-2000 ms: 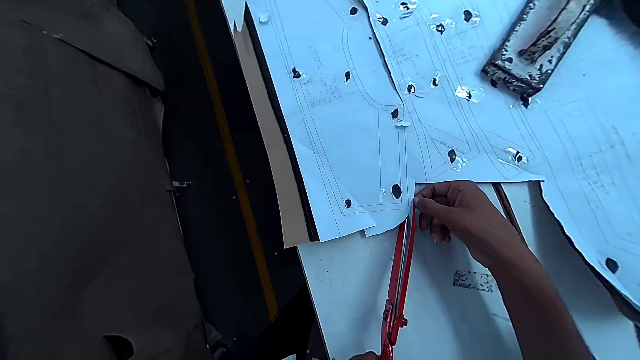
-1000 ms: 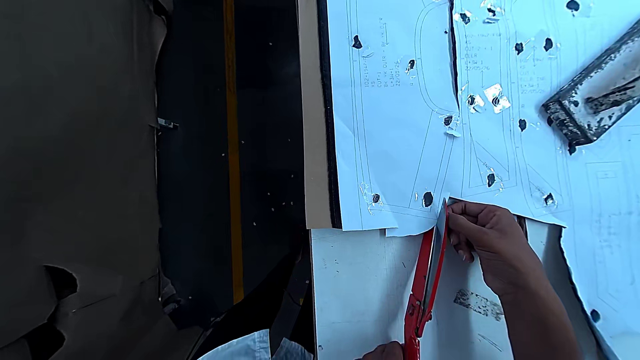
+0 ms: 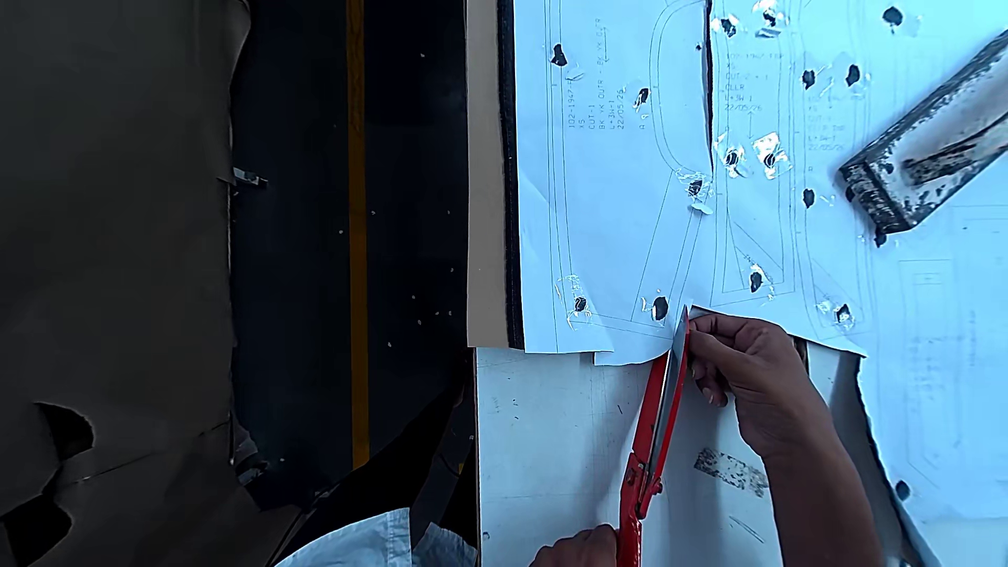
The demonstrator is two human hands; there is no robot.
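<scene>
My left hand (image 3: 579, 549), partly cut off by the bottom edge, is closed round the handle of red metal shears (image 3: 652, 465). The shears point up the view, blades slightly apart, with their tips at the lower edge of a printed paper pattern sheet (image 3: 606, 228). Thumb and forefinger of my right hand (image 3: 736, 358) pinch beside the blade tip at that paper edge; its other fingers curl below. The sheet bears drawn outlines, writing, dark spots and bits of clear tape. Black and tan layers (image 3: 490, 181) show along its left side.
A worn metal weight (image 3: 929, 150) lies on the paper at upper right. White tabletop (image 3: 543, 441) shows below the sheet. Left of the table are a dark floor with a yellow line (image 3: 358, 236) and a large brown sheet (image 3: 110, 236). Light blue cloth (image 3: 354, 543) shows at the bottom.
The view has swung left and turned slightly since the oldest frame. Both hands remain at the shears and the paper's lower edge. The blades look further apart than two seconds ago.
</scene>
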